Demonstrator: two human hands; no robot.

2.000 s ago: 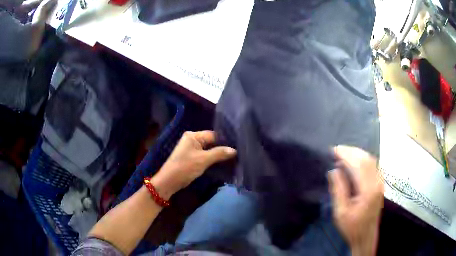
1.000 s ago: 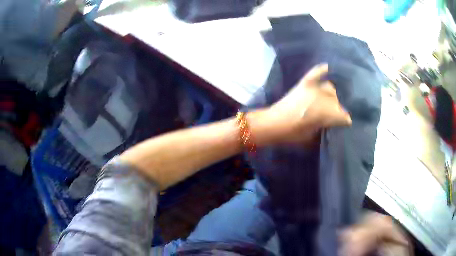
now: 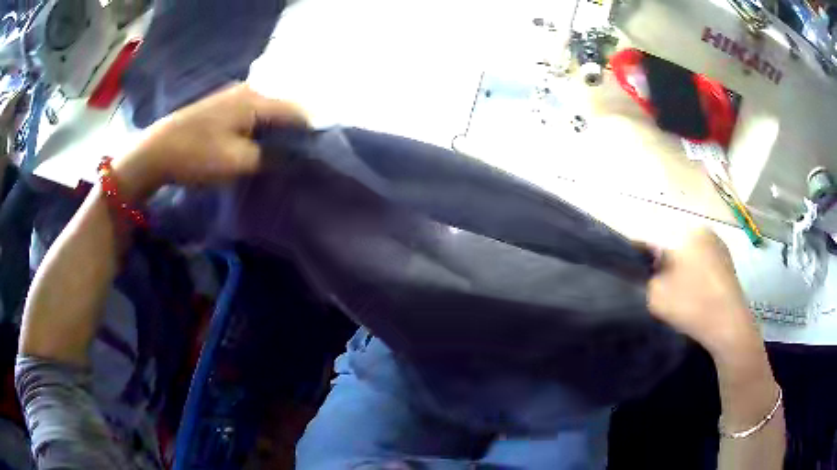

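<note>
The dark grey garment cloth (image 3: 459,266) is stretched between my two hands above the table's front edge and my lap. It is blurred and hangs in a loose curve. My left hand (image 3: 216,133), with a red bracelet at the wrist, grips its left end. My right hand (image 3: 697,285) grips its right end with the fingers closed around the edge. The fingertips of both hands are partly hidden by cloth and blur.
The white machine table (image 3: 385,73) lies behind the cloth. The HIKARI machine (image 3: 794,119) is at the right, with a red and black pouch (image 3: 679,96) and slim tools (image 3: 739,211). Another dark cloth (image 3: 197,50) lies upper left. A blue basket (image 3: 206,367) is below left.
The cloth has come off the machine table and is now spread sideways between both hands. My left hand has moved left and my right hand has moved up. The view has shifted to the right.
</note>
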